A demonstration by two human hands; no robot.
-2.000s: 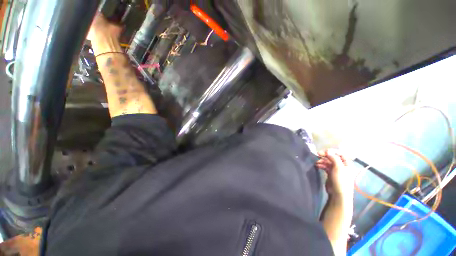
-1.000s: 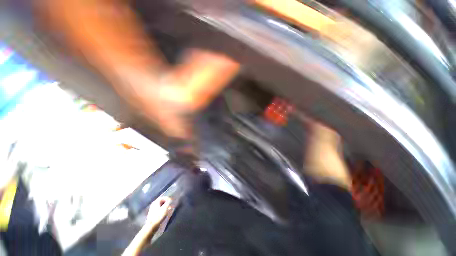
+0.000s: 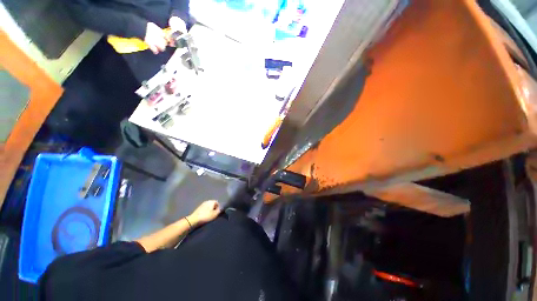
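Observation:
My left hand (image 3: 206, 211), with a thin band at the wrist, is low in front of my body, its fingers curled. Whether it holds anything is too unclear to tell. My right hand is not in view. A white-topped table (image 3: 226, 82) stands ahead. Metal mould inserts (image 3: 172, 111) lie near its left edge, with dark red-brown pieces (image 3: 171, 87) among them. A dark block (image 3: 277, 64) lies towards the right. A tool with an orange handle (image 3: 271, 132) lies at the table's near right corner.
A coworker's hands (image 3: 159, 38) hold a yellow-handled tool (image 3: 126, 44) and a metal part at the table's far left. A blue crate (image 3: 110, 206) with a coil (image 3: 76, 230) and metal piece is at lower left. An orange machine panel (image 3: 412, 100) rises at right, beside a dark opening.
The view has swung from the machine's inside and shiny bars to the table and crate. My left hand, earlier reaching into the machine, is now low before my body. My right hand has left the view.

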